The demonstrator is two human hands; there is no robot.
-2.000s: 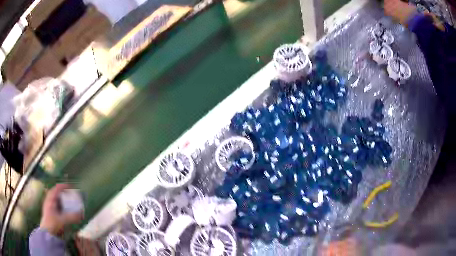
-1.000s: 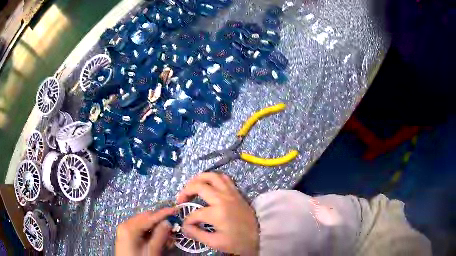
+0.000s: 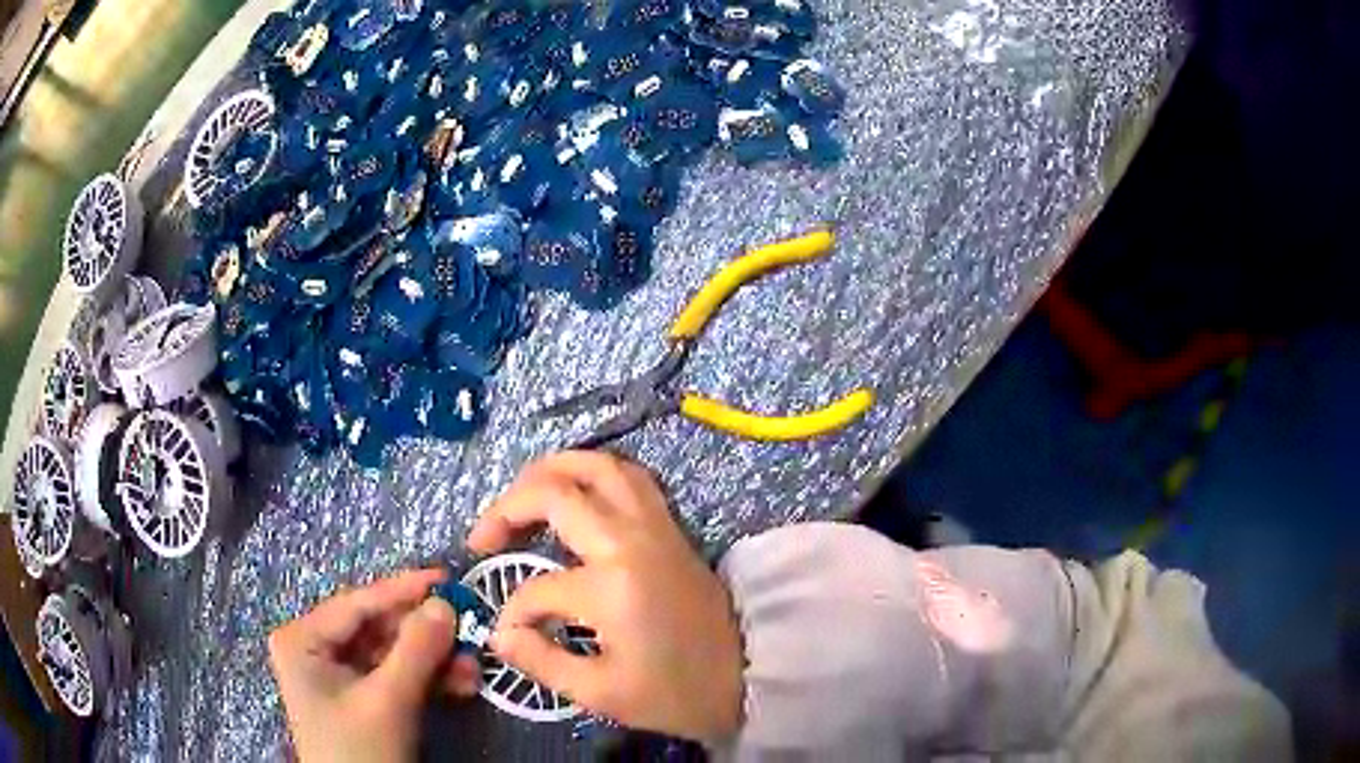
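A white spoked housing point(image 3: 525, 689) lies face up near the bottom centre, partly hidden by my fingers. My right hand point(image 3: 604, 596) holds it from the right with spread fingers. My left hand point(image 3: 366, 656) pinches a small blue circuit board point(image 3: 464, 611) between thumb and fingertips at the housing's left edge. A small white part shows on the board beside my right fingertips. Whether a wire joins board and housing I cannot tell. Pliers point(image 3: 652, 392) with yellow handles lie open just above my right hand, untouched.
A large heap of blue circuit boards point(image 3: 448, 224) lies above the pliers on bubble wrap point(image 3: 925, 224). Several white housings point(image 3: 169, 483) stand or lie at the left, by a brown edge. One housing point(image 3: 230, 149) leans at the heap's left side. The table edge curves down at the right.
The view has swung down from the green surface to my hands. In the last second, both hands and the housing shift slightly left in view, and the blue board shows more clearly in my left fingertips.
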